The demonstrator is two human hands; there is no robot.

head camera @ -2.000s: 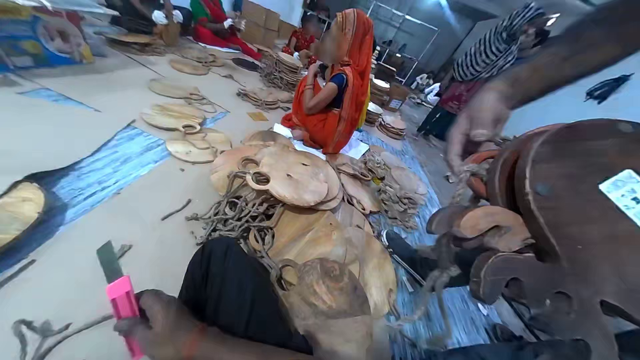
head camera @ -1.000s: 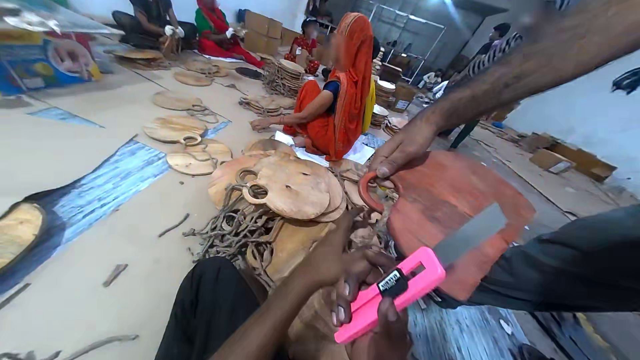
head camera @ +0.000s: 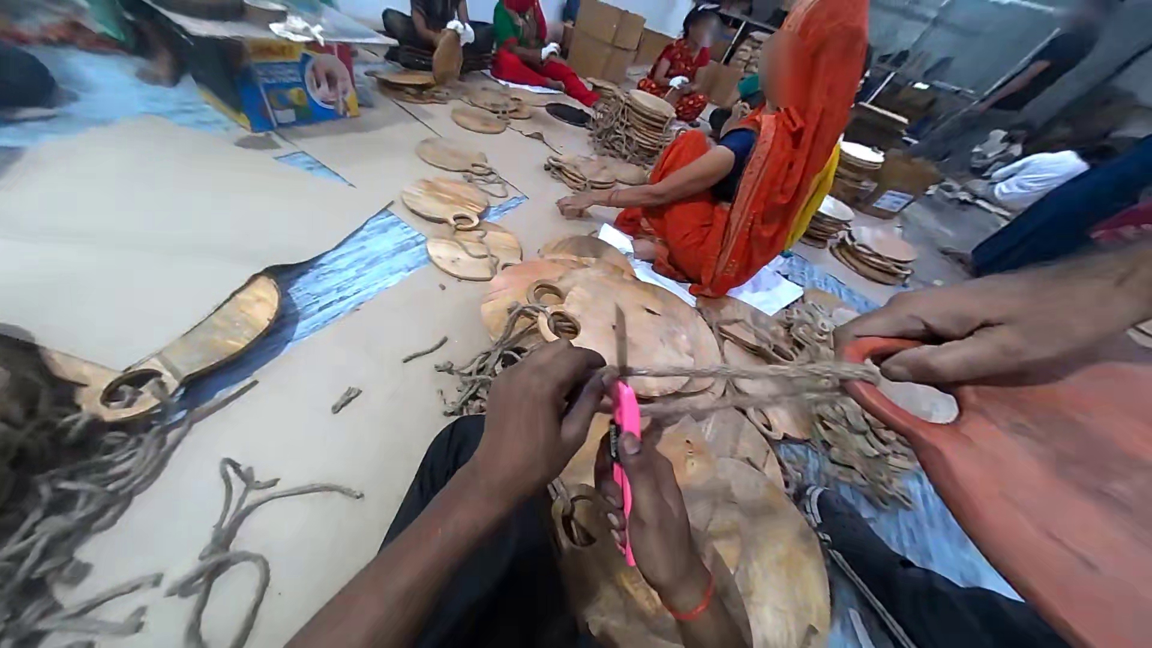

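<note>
My left hand (head camera: pixel 540 414) grips the near end of a jute twine loop (head camera: pixel 738 371), stretched sideways above round wooden boards (head camera: pixel 630 315). Below it, my right hand (head camera: pixel 661 513), with a red thread at the wrist, is closed on a pink utility knife (head camera: pixel 627 450). The knife's extended blade (head camera: pixel 621 333) points up, at the twine close to my left fingers. At the right, the twine passes through the handle hole of a reddish-brown wooden board (head camera: pixel 1035 432), which another person's hand (head camera: pixel 1017 324) holds by the handle.
A person in orange cloth (head camera: pixel 738 198) sits just ahead on the floor. More boards with twine (head camera: pixel 445 200) lie to the upper left. Twine pieces (head camera: pixel 225 540) and a twine heap (head camera: pixel 63 504) are at the lower left. Cardboard boxes (head camera: pixel 605 40) stand at the back.
Two seconds ago the knife was at the lower left. The other person's hand has brought the reddish-brown board in at the right. My hands have moved apart, with twine now stretched between my left hand and the board.
</note>
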